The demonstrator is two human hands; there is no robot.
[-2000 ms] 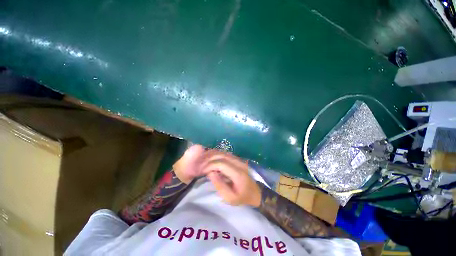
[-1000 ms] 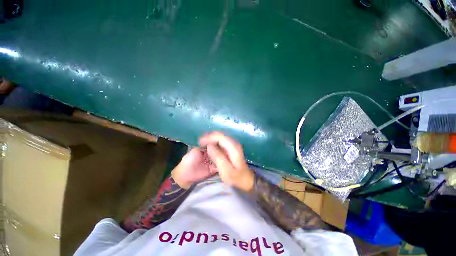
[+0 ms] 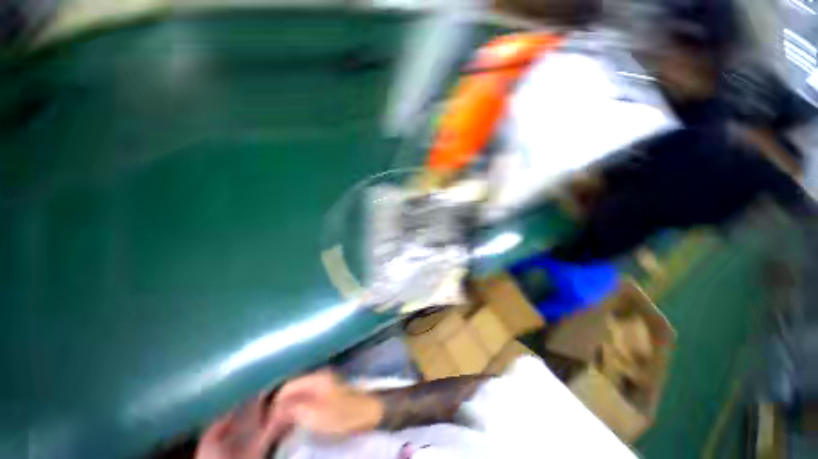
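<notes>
The frame is badly blurred by motion. My right hand (image 3: 327, 405) is low in the picture, at the near edge of the glossy green belt (image 3: 179, 242). My left hand (image 3: 229, 437) is beside it, partly cut off by the bottom edge. The hands are close together and seem to touch. Whether either holds anything cannot be told. The silvery bag of screws (image 3: 413, 255) lies on the belt to the right, with a pale looped hose (image 3: 339, 272) around it. The orange screwdriver (image 3: 475, 108) slants above the bag.
A large white box (image 3: 574, 116) stands beside the screwdriver. A person in dark clothing (image 3: 682, 193) is at the right. Brown cartons (image 3: 471, 339), a blue plastic bin (image 3: 574, 285) and an open carton with brown pieces (image 3: 628, 350) are below the belt edge.
The view has swung right, so bag and screwdriver appear further left and the person and open carton show. My hands now sit lower left; the large left carton has left view.
</notes>
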